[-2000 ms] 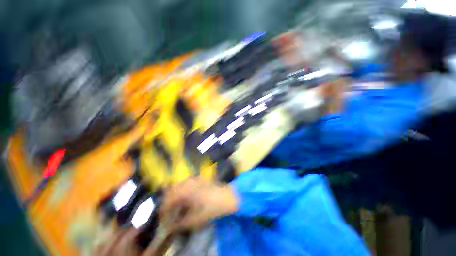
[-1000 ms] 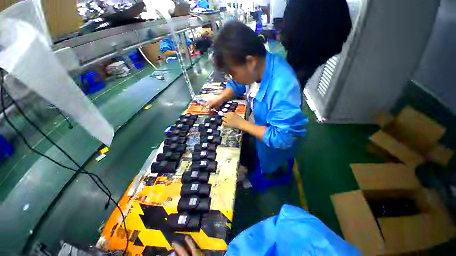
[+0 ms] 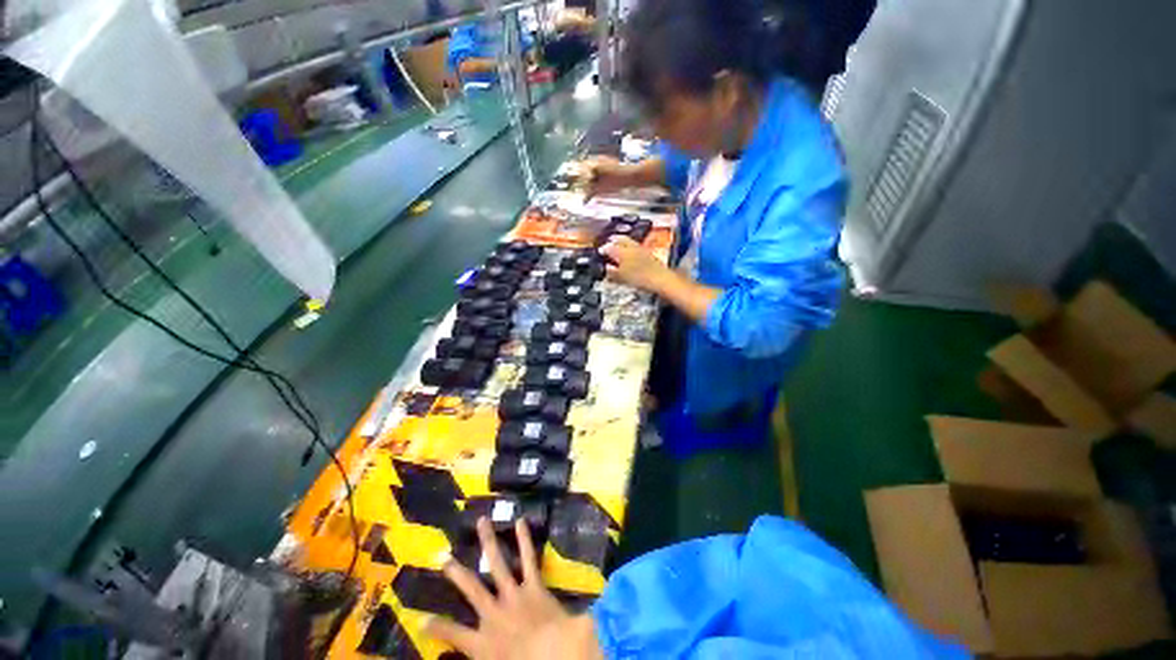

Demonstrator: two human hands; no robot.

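My right hand [image 3: 516, 612] is palm down at the bottom centre, fingers spread, over the near end of a row of black housings. Its fingertips are at a black housing with a white square [image 3: 503, 512]. Another white square [image 3: 490, 557] shows between the fingers, its housing mostly hidden by the hand. More finished housings [image 3: 531, 471] run away in a row. A second row of dark housings [image 3: 460, 371] lies to its left; no white squares can be made out there. My left hand is out of the picture.
A co-worker in a blue smock [image 3: 774, 232] works at the far end of the orange-yellow board [image 3: 600, 445]. Black cables [image 3: 303, 413] hang at left. A metal fixture [image 3: 213, 606] is at bottom left. Open cartons [image 3: 941, 580] stand at right.
The blurred view has steadied. My right hand, cut off at the bottom edge a second ago, now shows with fingers spread over the near housings. The co-worker's far hand has moved farther away.
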